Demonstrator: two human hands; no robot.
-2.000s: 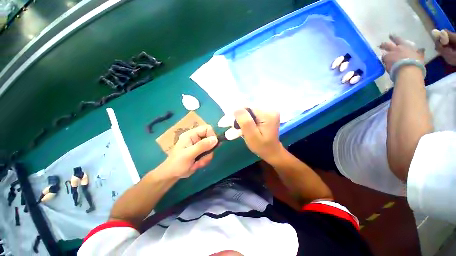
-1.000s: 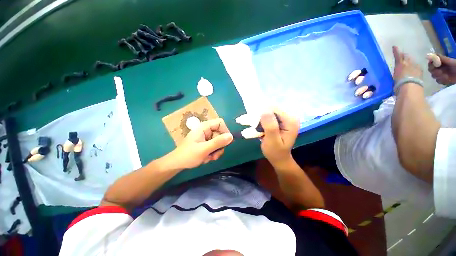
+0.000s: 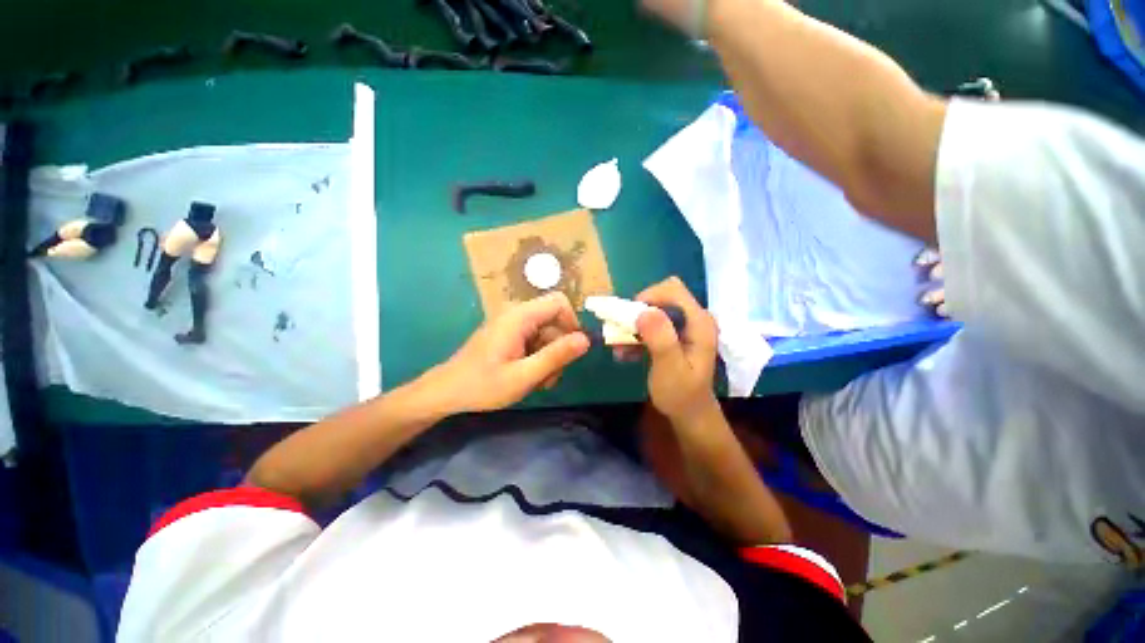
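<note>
My right hand [image 3: 679,345] holds a hip-and-thigh part [image 3: 622,317] by its black top, with two pale stubs pointing left. My left hand [image 3: 537,354] is closed just left of the stubs; a dark bit shows at its fingertips, most of it hidden by the fingers. A brown card [image 3: 492,261] with dark stains lies in front, a white disc [image 3: 542,270] at its centre. A black leg part [image 3: 500,191] and a white teardrop-shaped item [image 3: 600,185] lie beyond the card.
Another person's arm [image 3: 841,119] reaches over the blue tray [image 3: 866,342] at right. A white sheet [image 3: 283,352] at left holds two leg assemblies [image 3: 188,258] [image 3: 86,234] and a small curved black part [image 3: 146,248]. Several black legs [image 3: 502,25] lie at the back.
The pale stubs have come closer to my left hand's fingertips. The neighbour's arm has swung forward across the tray. The view has turned and shifted, and less of the tray shows.
</note>
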